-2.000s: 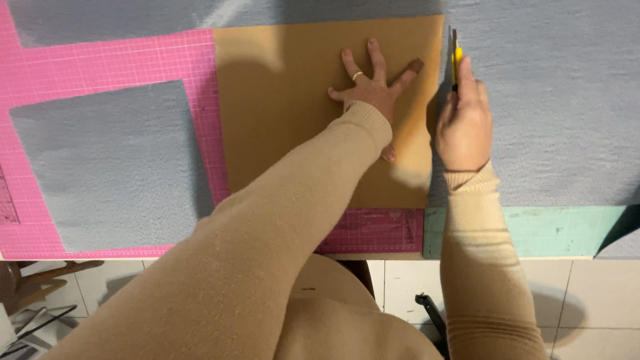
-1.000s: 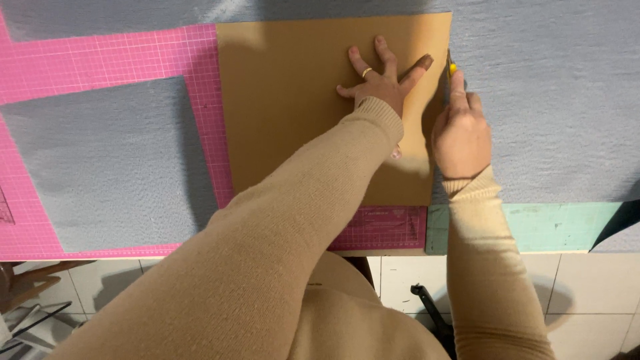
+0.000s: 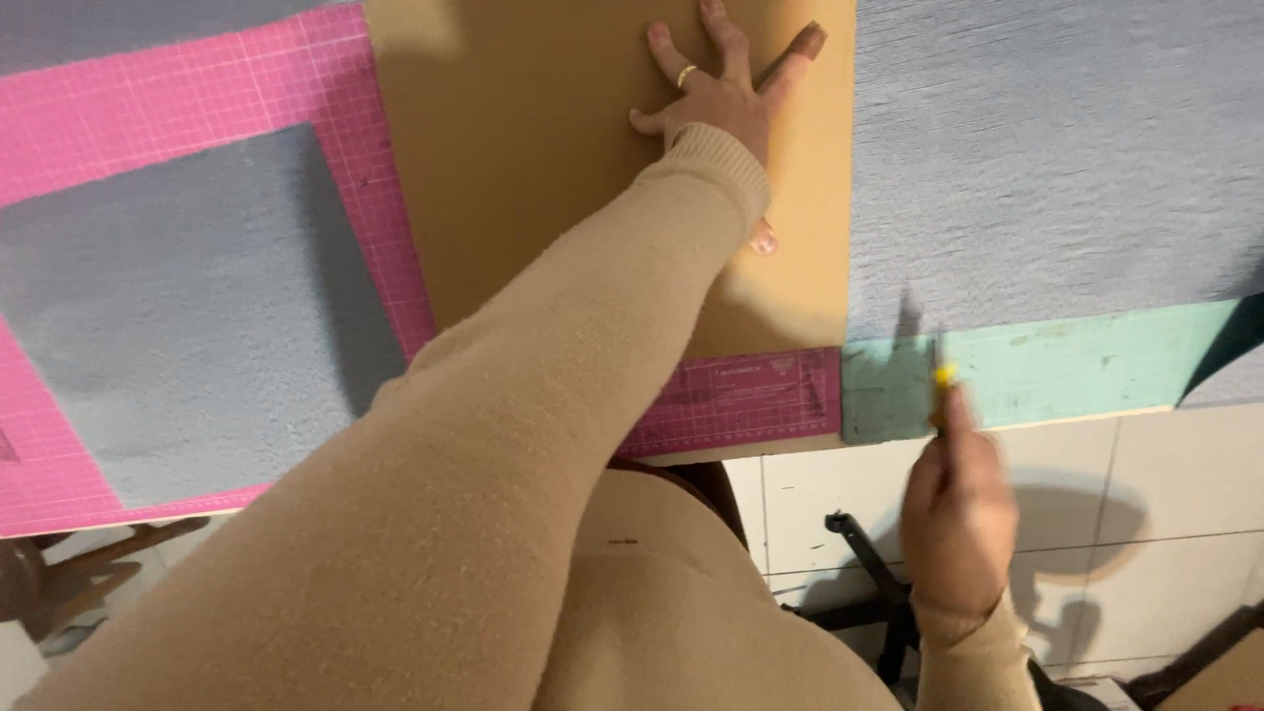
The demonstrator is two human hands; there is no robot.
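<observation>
My left hand [image 3: 726,104], with a ring on one finger, presses with spread fingers on a brown cardboard sheet [image 3: 523,178]. My right hand [image 3: 958,513] is closed around a yellow and black utility knife [image 3: 944,380], blurred by motion, its blade pointing away from me above the near edge of the green mat. A large piece of grey-blue textured fabric [image 3: 1047,168] lies along the right edge of the cardboard. At the left, a separate grey rectangular piece [image 3: 178,326] of similar material lies on a pink cutting mat [image 3: 197,89].
A green cutting mat [image 3: 1047,360] shows below the fabric at the table's near edge. Under the table edge are a white tiled floor [image 3: 1165,464], a black metal stand leg [image 3: 859,553] and, at the lower left, brown wooden legs [image 3: 118,543].
My right hand has drawn the knife from the cardboard's upper right corner toward my body and past the near table edge. My left hand stays spread on the cardboard. The view has shifted.
</observation>
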